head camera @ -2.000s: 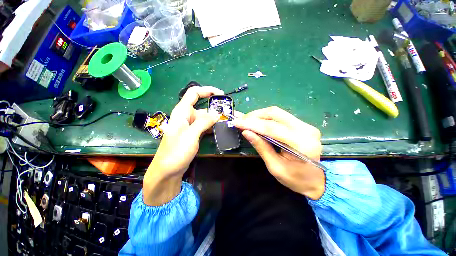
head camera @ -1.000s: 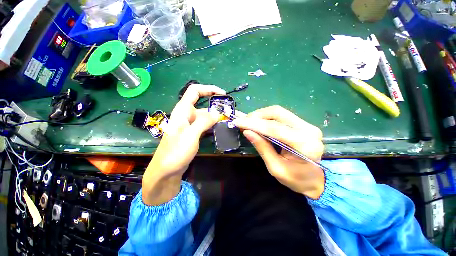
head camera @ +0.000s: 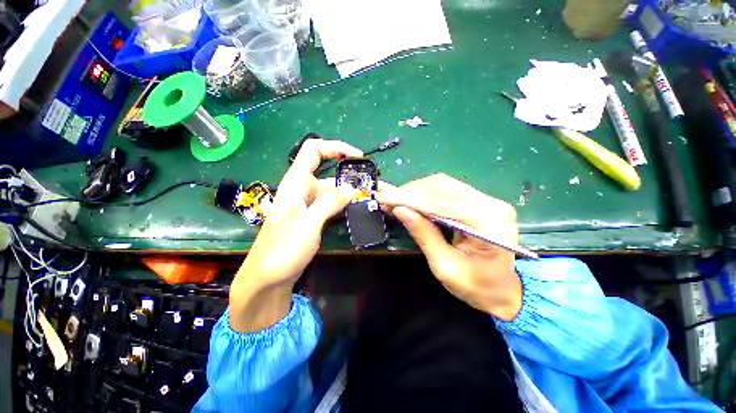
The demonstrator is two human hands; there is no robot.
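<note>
An open watch case (head camera: 357,174) with a black rim and silvery parts lies near the bench's front edge. A flat dark screen module (head camera: 366,224) extends from its near side, with a small yellow-orange patch between them. My left hand (head camera: 311,189) grips the case from the left with thumb and forefinger. My right hand (head camera: 456,234) holds thin silver tweezers (head camera: 484,236); their tips are at the joint of case and screen, partly hidden by the fingers.
A second opened unit (head camera: 252,202) with orange inside lies left of my left hand. A green solder spool (head camera: 205,127) and clear cups (head camera: 273,60) stand upper left. A yellow-green handle (head camera: 601,158), white scraps (head camera: 562,94) and a marker (head camera: 620,113) lie right. Black trays (head camera: 153,339) sit below left.
The tweezers in my right hand have turned slightly, and their rear end sits a little differently. The screen module has shifted very slightly towards me. My left hand keeps its grip.
</note>
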